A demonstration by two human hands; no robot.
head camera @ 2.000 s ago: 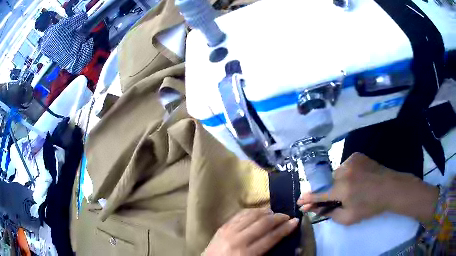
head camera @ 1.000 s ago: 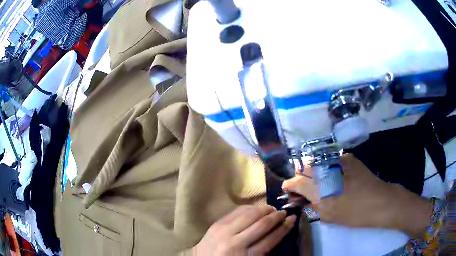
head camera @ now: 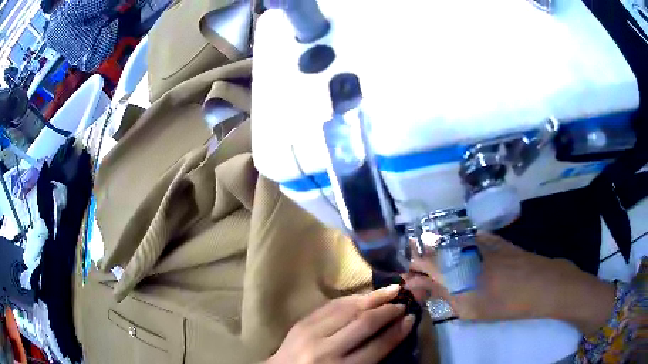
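A large tan garment panel [head camera: 170, 213] lies in folds left of the white sewing machine head [head camera: 455, 78]. A black strip [head camera: 387, 277] runs along its right edge below the needle area. My left hand [head camera: 341, 330] has its fingertips pressed on the strip; its thumb is hidden. My right hand [head camera: 490, 284] reaches under the machine head, its fingertips at the strip beside my left fingertips. The tension dial [head camera: 462, 269] covers part of it. Whether it holds anything cannot be told. The needle and presser foot are hidden.
The machine's metal guard [head camera: 359, 178] hangs over the work. Black cut pieces [head camera: 554, 224] lie behind my right wrist and hang over the machine arm at right. Dark cloth [head camera: 64, 249] hangs beyond the table's left edge. A person in a checked shirt [head camera: 82, 32] is at upper left.
My right fingertips have moved in to the black strip beside my left fingertips. The dark snips seen earlier at my right fingers no longer show clearly. The view has shifted, with the machine head larger.
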